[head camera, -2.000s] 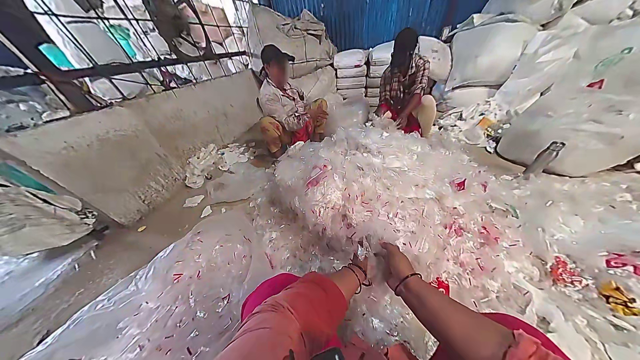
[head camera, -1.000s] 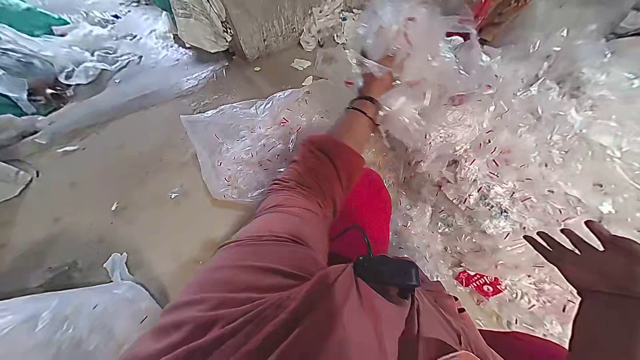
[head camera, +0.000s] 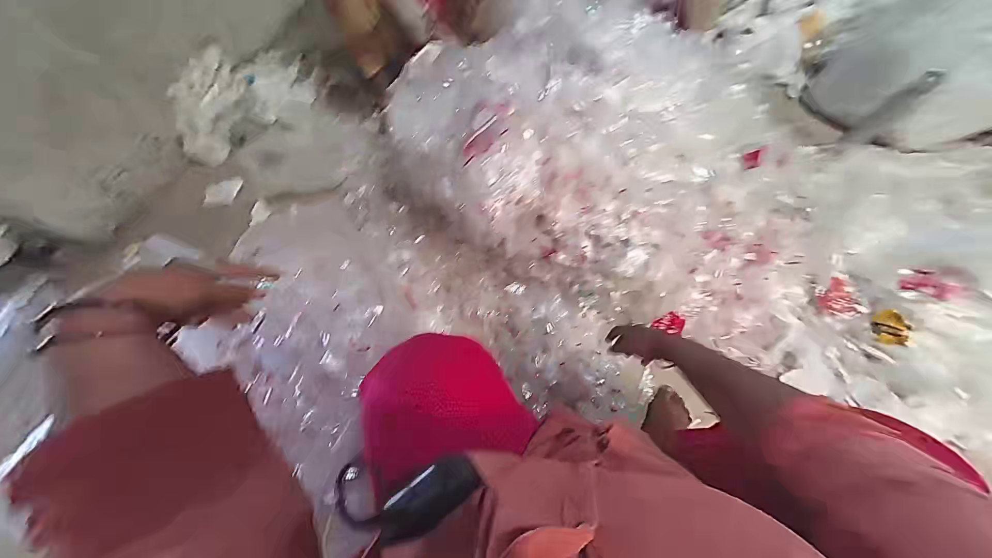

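A large heap of clear plastic film scraps [head camera: 589, 209] with red bits in it spreads in front of me. My left hand [head camera: 186, 293] is stretched out at the left, over the near left edge of the scraps, with dark bands at the wrist. It is blurred; its fingers point right and I cannot tell whether they hold any film. My right hand [head camera: 639, 341] is low over the near side of the heap, beside a small red wrapper [head camera: 669, 322]. Its fingers are bent and partly blurred, and its grip cannot be made out.
My knee in bright pink cloth [head camera: 442, 387] rises between my arms. A black device with a cord [head camera: 426, 496] hangs at my front. A concrete wall [head camera: 116, 93] stands at the upper left. Part of another person [head camera: 364, 35] shows at the top edge. A filled sack [head camera: 883, 85] stands upper right.
The view has swung to the right. My left hand, among raised clear film one second ago, is now low at the left. My right hand, spread at the right then, is now bent over the heap.
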